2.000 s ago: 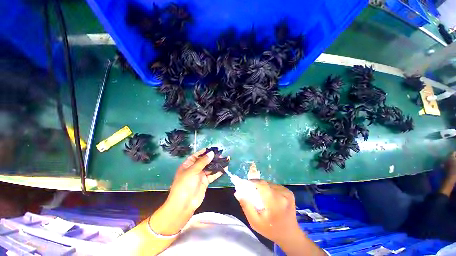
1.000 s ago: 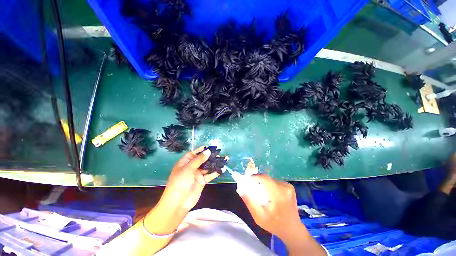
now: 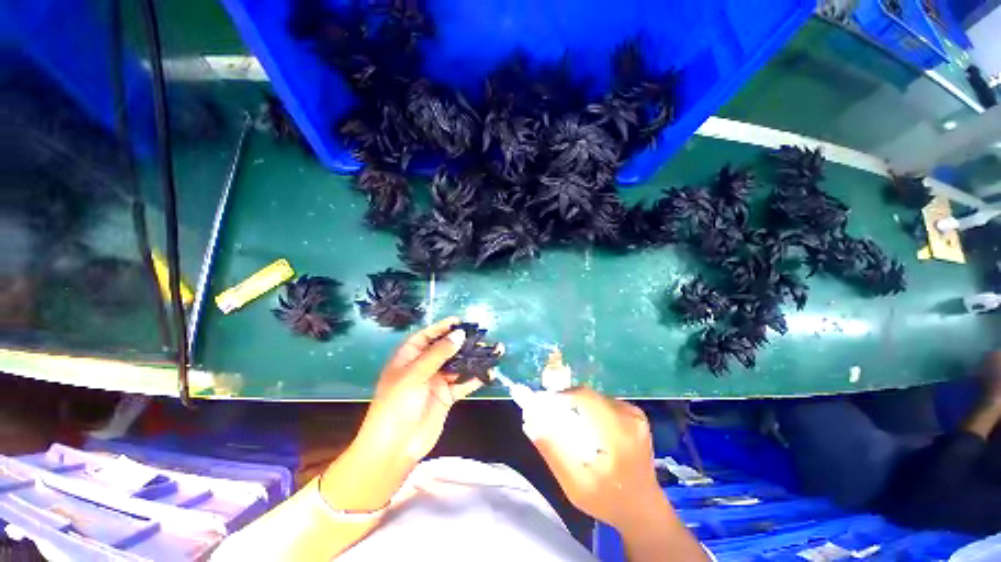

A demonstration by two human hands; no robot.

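Observation:
My left hand [image 3: 412, 384] holds a dark spiky cluster [image 3: 472, 353] by its left side, over the bench's near edge. My right hand [image 3: 593, 445] grips a small white glue bottle [image 3: 535, 404]; its thin nozzle points up-left and meets the cluster's lower right edge, though contact is hard to confirm. Two loose clusters lie on the bench left of my hands, one at the far left [image 3: 311, 306] and one nearer [image 3: 391, 299]. A large pile of clusters [image 3: 510, 209] spills from a tipped blue crate [image 3: 724, 55].
More clusters [image 3: 757, 263] lie at right. A yellow strip [image 3: 255, 285], a pale rod [image 3: 220, 236] and black cables [image 3: 165, 198] are at left. A tan scrap [image 3: 557, 371] lies by my right hand. Lilac crates [image 3: 121, 499] and blue crates [image 3: 757, 510] flank my lap. A person's arm [image 3: 966, 445] shows at right.
The camera view has shifted slightly. Both hands keep nearly the same pose, with the nozzle staying at the cluster's lower right edge.

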